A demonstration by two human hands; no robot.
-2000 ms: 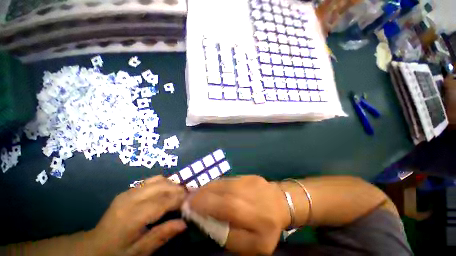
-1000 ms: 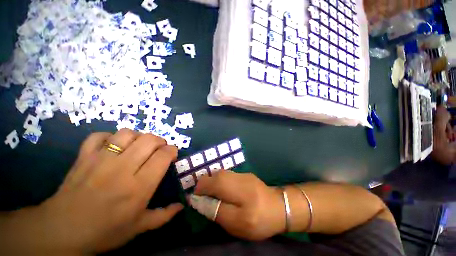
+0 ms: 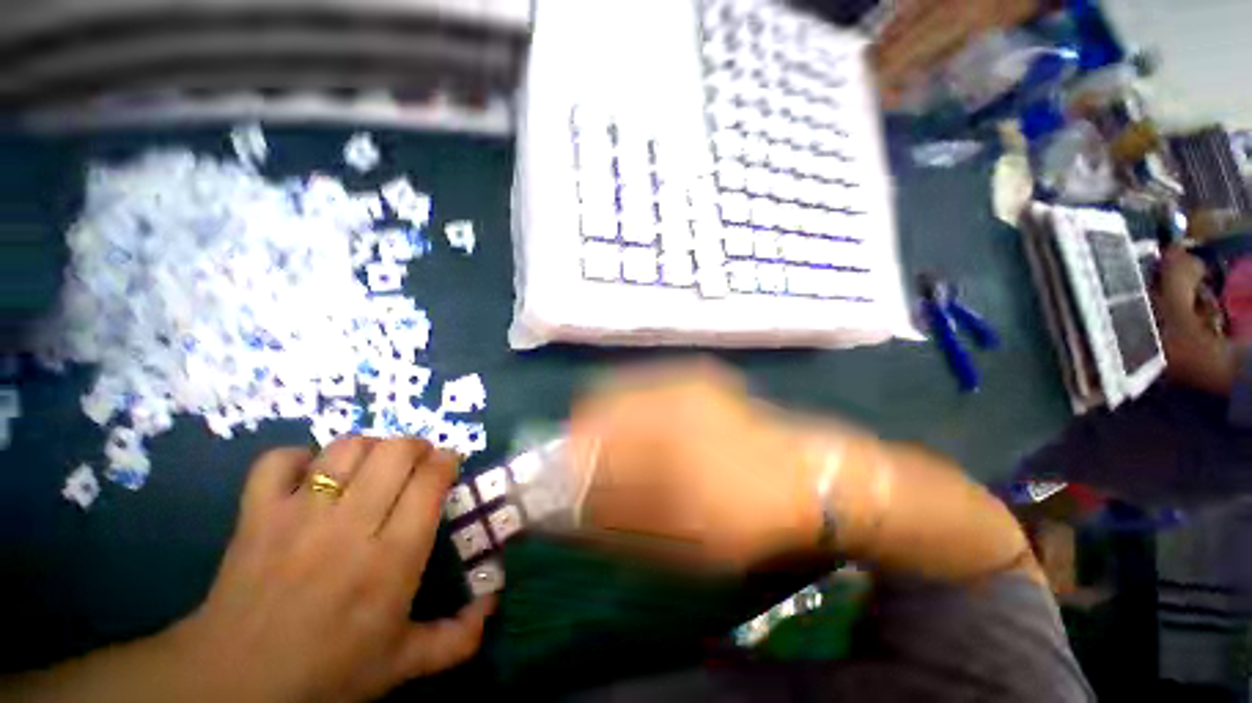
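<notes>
A small block of pale square pieces (image 3: 488,527) with dark purple edges lies on the dark green table. My left hand (image 3: 343,556), with a gold ring, lies at its left end, fingertips and thumb on its edge. My right hand (image 3: 673,467) is blurred and covers the block's right end; a white wrap shows on a finger. Whether it holds a piece I cannot tell. A large heap of white scraps (image 3: 227,295) lies beyond my left hand. A white tray (image 3: 618,313) with rows of squares stands at the back centre.
Blue-handled pliers (image 3: 957,337) lie right of the tray. A stack of white-edged panels (image 3: 1098,302) is at the far right, beside another person's hand (image 3: 1192,309). Pale stacked sheets (image 3: 275,103) are at the back left. Clear bags (image 3: 1002,69) are at the back right.
My right hand has moved up and right over the block's far end. A piece now shows near my left thumb. The view has shifted, bringing the back stack into sight again.
</notes>
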